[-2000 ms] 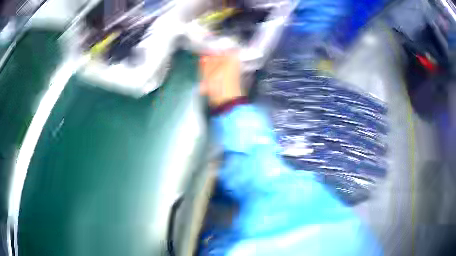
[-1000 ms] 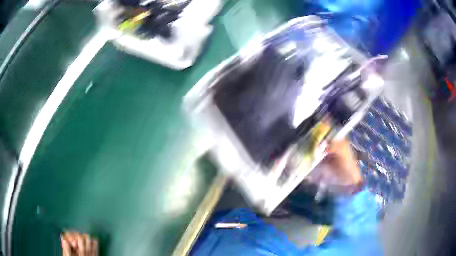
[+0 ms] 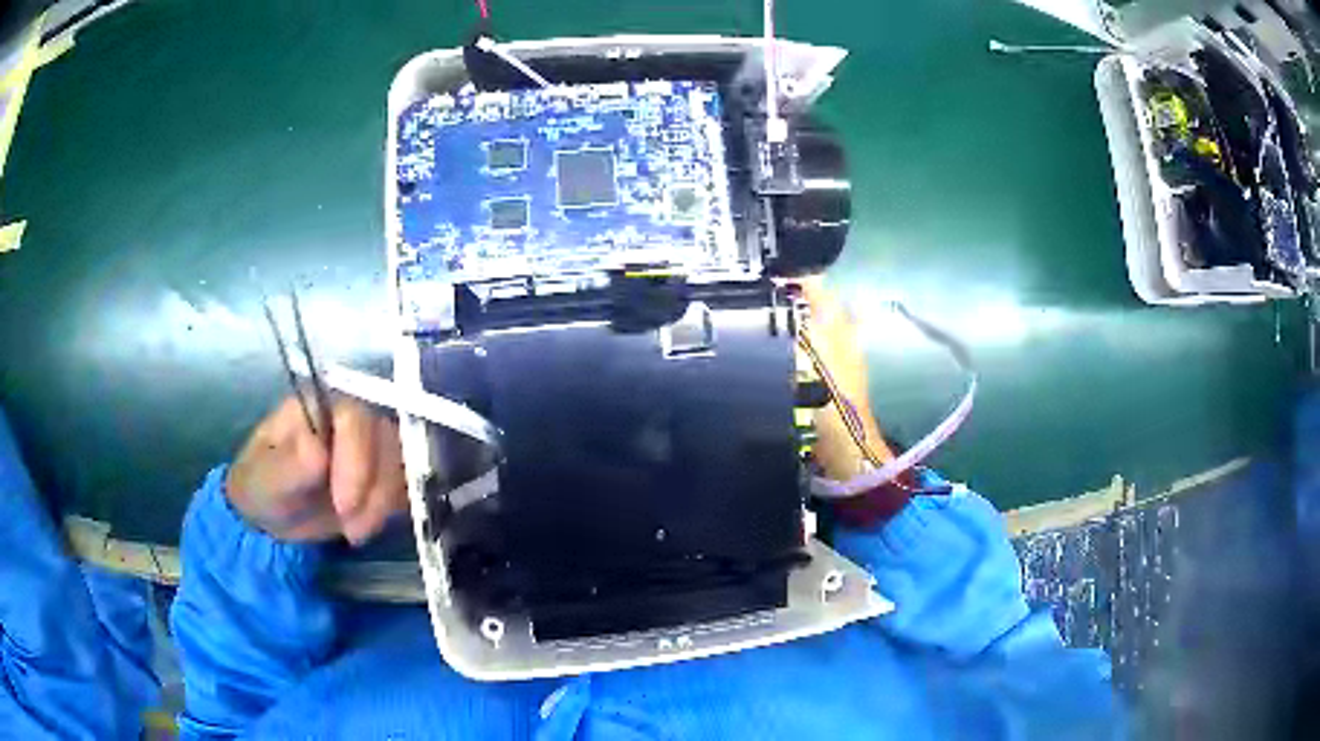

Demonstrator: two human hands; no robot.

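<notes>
An opened white housing point(image 3: 417, 543) lies before me. It holds a blue circuit board point(image 3: 557, 177) at its far end, a glossy black block point(image 3: 637, 449) nearer me, and a round black part point(image 3: 811, 198) at the far right. My left hand point(image 3: 322, 471) holds slim tweezers point(image 3: 297, 362), tips pointing away, left of the housing. A flat white ribbon cable point(image 3: 398, 394) sticks out over the left wall beside this hand. My right hand point(image 3: 844, 420) is at the right wall, gripping it; its fingers are partly hidden by the housing and wires. A pinkish cable point(image 3: 948, 434) loops out there.
Another opened unit point(image 3: 1141, 188) lies at the far right on the green surface point(image 3: 984, 188). Clear gridded plastic point(image 3: 1079, 579) is at the lower right, beyond the bench edge point(image 3: 1071, 510). A blue sleeve point(image 3: 44, 579) shows at the left edge.
The view has turned. The housing, earlier tilted and carried by my right hand, is now upright in front of me. My left hand, earlier low at the left without visible tweezers, now holds them.
</notes>
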